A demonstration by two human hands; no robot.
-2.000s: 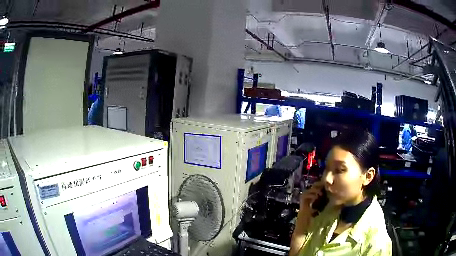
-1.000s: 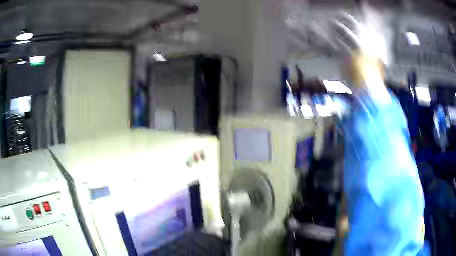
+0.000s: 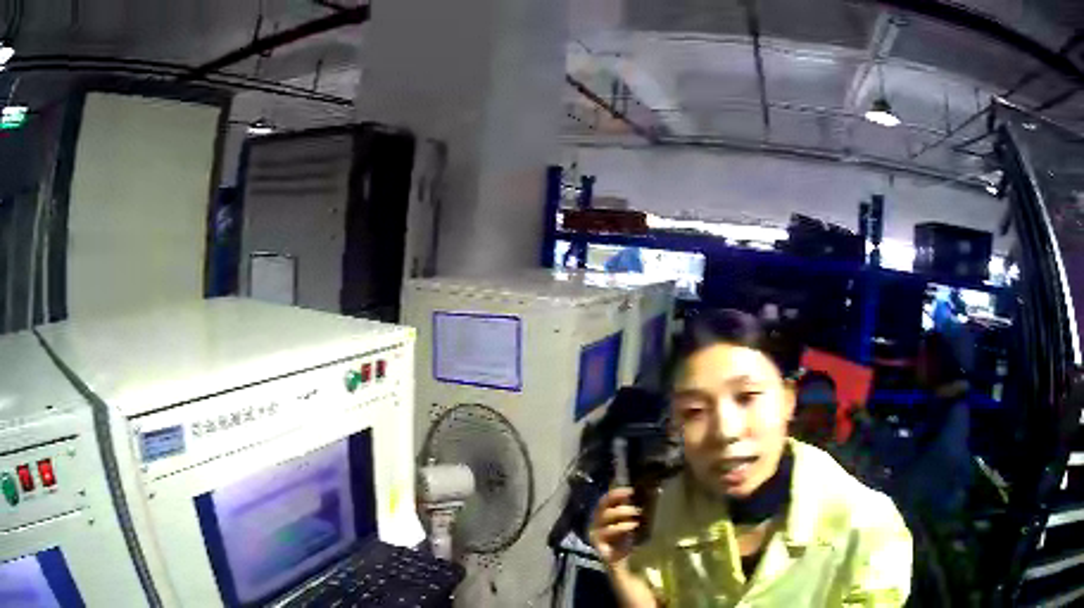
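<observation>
Neither of my hands is in the picture. Nearest in front of me is a cream automatic test station (image 3: 285, 410) at the lower left, with a lit inset screen (image 3: 291, 517) and one green and two red buttons (image 3: 367, 375) at its top right. A black keyboard (image 3: 375, 582) lies below the screen, cut off by the bottom edge. A person in a yellow-green jacket (image 3: 761, 546) faces me at the lower right and holds up a dark phone (image 3: 642, 475) in one hand.
A second test station (image 3: 42, 475) is cut off at the left. A grey pedestal fan (image 3: 481, 475) stands right of the near station, before another cream cabinet (image 3: 476, 404). Blue shelving (image 3: 761, 255) is behind the person. A tall rack (image 3: 1052, 356) stands at the right edge.
A blue sleeve with a raised hand, blurred across the right side one second ago, is out of view. The person in yellow-green has turned towards me and lowered the phone from the ear.
</observation>
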